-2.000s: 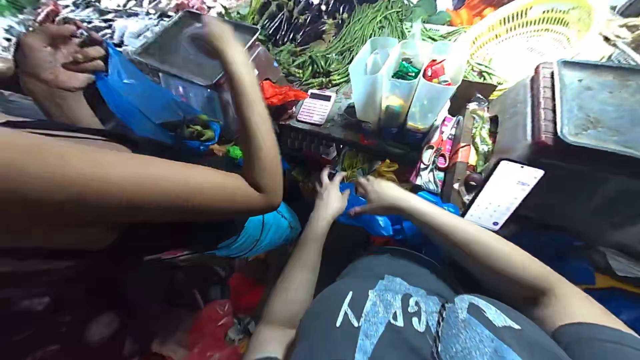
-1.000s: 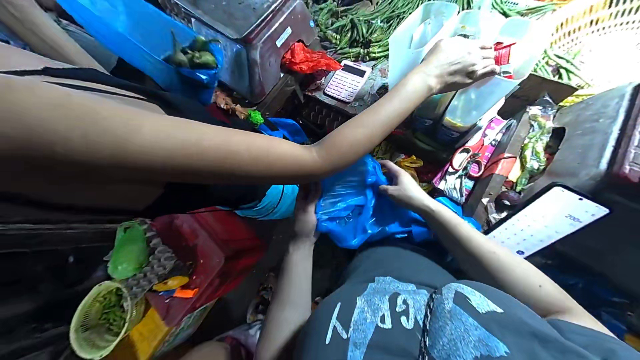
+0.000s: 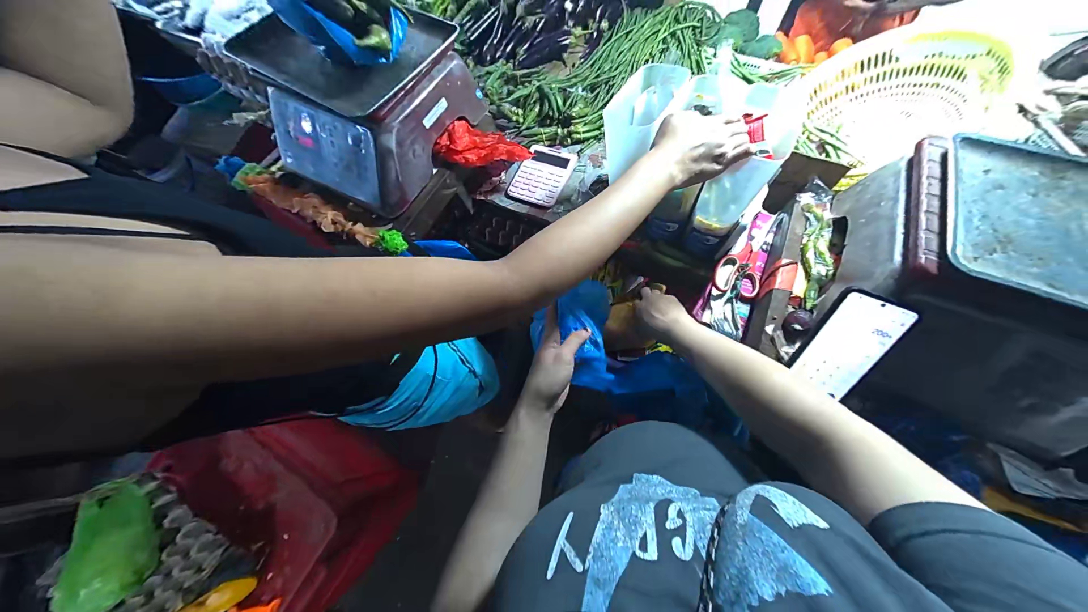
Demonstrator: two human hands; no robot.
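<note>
My left hand (image 3: 552, 365) holds a crumpled blue plastic bag (image 3: 586, 323) just above my lap. To its right, my right hand (image 3: 663, 314) reaches among yellowish packaging (image 3: 627, 325) below the plastic containers; its fingertips are partly hidden, and I cannot tell whether it grips anything. More blue plastic (image 3: 659, 382) lies beneath both hands. Above them another person's arm (image 3: 595, 217) crosses the view, with the hand at the translucent plastic containers (image 3: 642, 102) near a small red item (image 3: 755, 127).
Left stands a weighing scale (image 3: 374, 144) with a blue bag of green vegetables on it. A calculator (image 3: 541, 176), red-handled scissors (image 3: 738, 274), a lit phone (image 3: 857, 340) and a second scale (image 3: 1020, 221) are around. Long beans (image 3: 629, 68) and eggplants (image 3: 527, 30) lie behind.
My right hand has moved off the blue bag to the yellowish packaging, while my left still has the bag. The other person's blue bag of vegetables is now on the scale.
</note>
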